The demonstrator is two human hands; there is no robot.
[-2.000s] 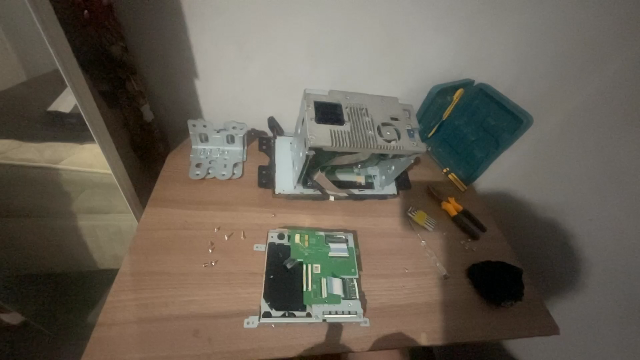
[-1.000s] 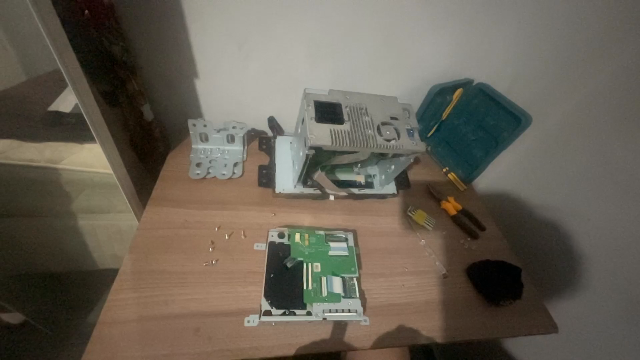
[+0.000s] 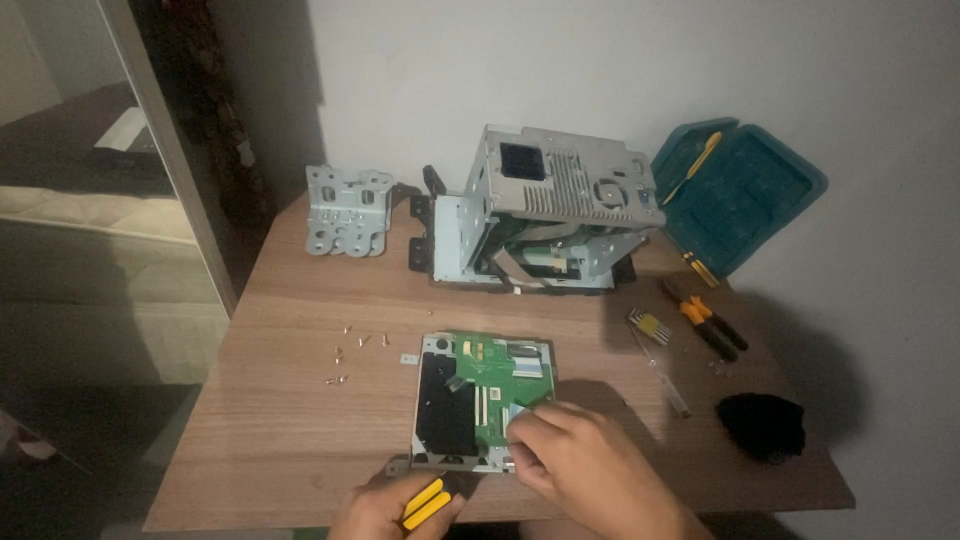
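Observation:
The metal-framed assembly with a green circuit board (image 3: 491, 360) lies flat near the table's front edge. At its lower left is my left hand (image 3: 397, 506), closed on a yellow-and-black handled tool (image 3: 427, 504); the tool's kind is not clear. My right hand (image 3: 581, 457) reaches over the board's lower right, fingertips together at a pale blue-white ribbon cable (image 3: 517, 410) and its connector. Whether the fingers pinch the cable is partly hidden. Another ribbon cable (image 3: 527, 366) shows at the board's upper right.
An opened metal chassis (image 3: 592, 187) stands behind, with a metal bracket (image 3: 349, 214) to its left. Several screws (image 3: 363, 341) lie left of the board. Orange-handled pliers (image 3: 705, 319), a hex key set (image 3: 650, 326), a clear screwdriver (image 3: 666, 386), a black cloth-like item (image 3: 761, 427) and a teal case (image 3: 750, 199) are rightward.
Both hands have come into view at the front edge, the left with the yellow-and-black tool, the right over the circuit board. The board assembly has not plainly moved.

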